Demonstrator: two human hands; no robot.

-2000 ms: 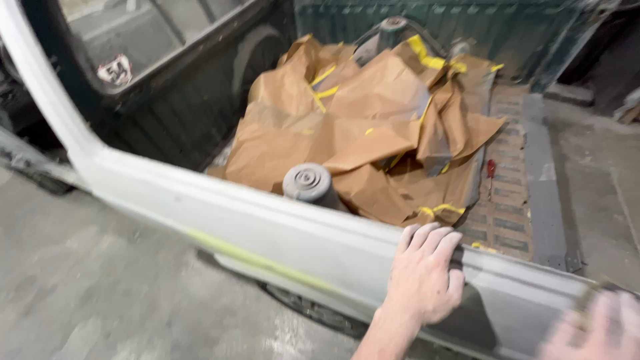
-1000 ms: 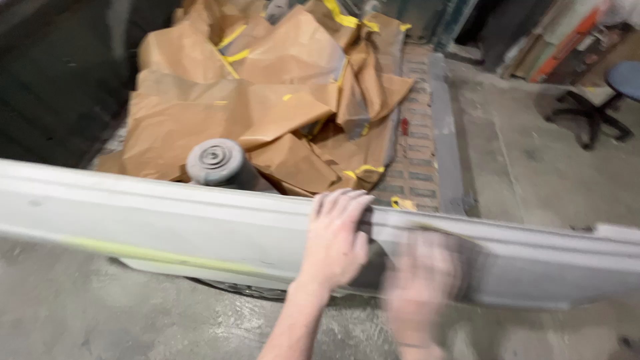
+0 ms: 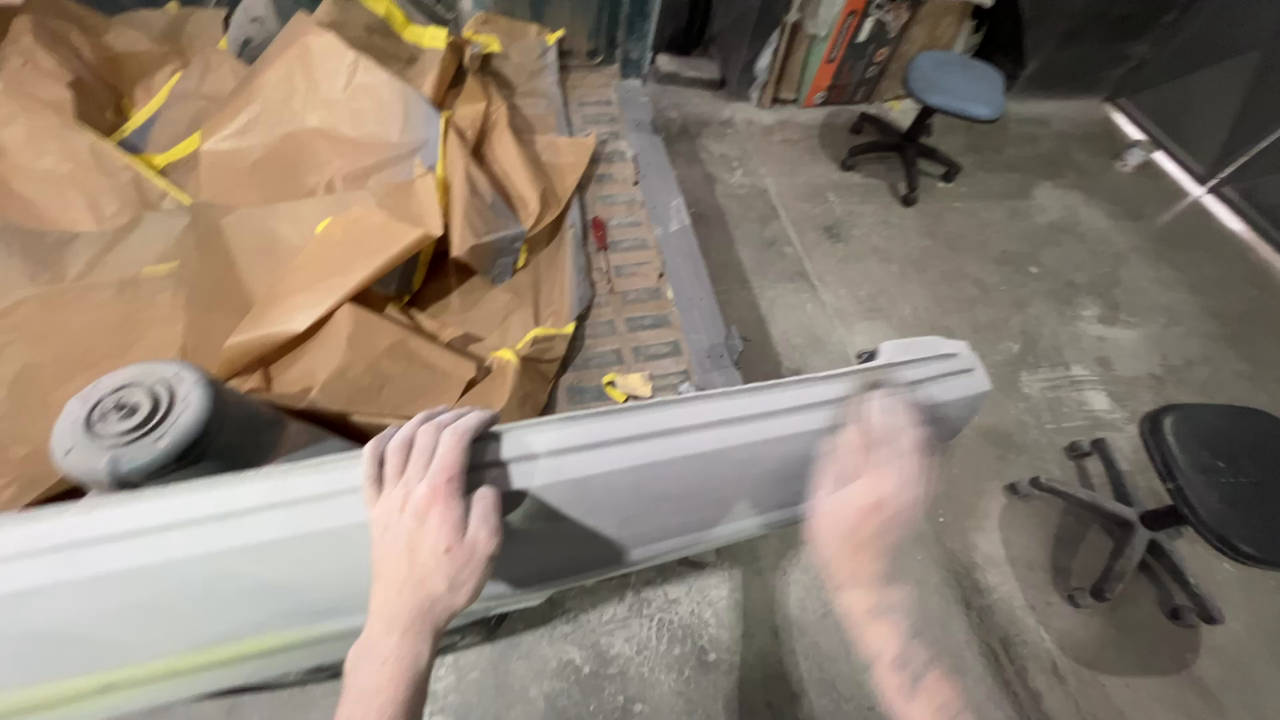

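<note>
The grey-primed side panel of a pickup truck bed point(image 3: 690, 460) runs across the view, with a yellow-green streak at lower left. My left hand point(image 3: 430, 510) rests on its top edge, fingers bent over the rim, with nothing seen in it. My right hand point(image 3: 870, 480) is blurred near the panel's far right end, on or just over its surface. A thin brownish edge shows at its fingertips, but what it holds, if anything, is too blurred to tell. A grey cylinder with a ringed end point(image 3: 135, 415) lies inside the bed, left of my left hand.
Crumpled brown masking paper point(image 3: 320, 240) with yellow tape covers much of the bed. A red-handled screwdriver point(image 3: 600, 235) lies on the ribbed floor by the grey rear edge point(image 3: 680, 240). A blue stool point(image 3: 955, 85) and a black stool point(image 3: 1220, 480) stand on the concrete floor at right.
The view has swung right along the panel, bringing both stools in. My right hand has moved away from my left hand, toward the panel's right end. My left hand stays on the top edge.
</note>
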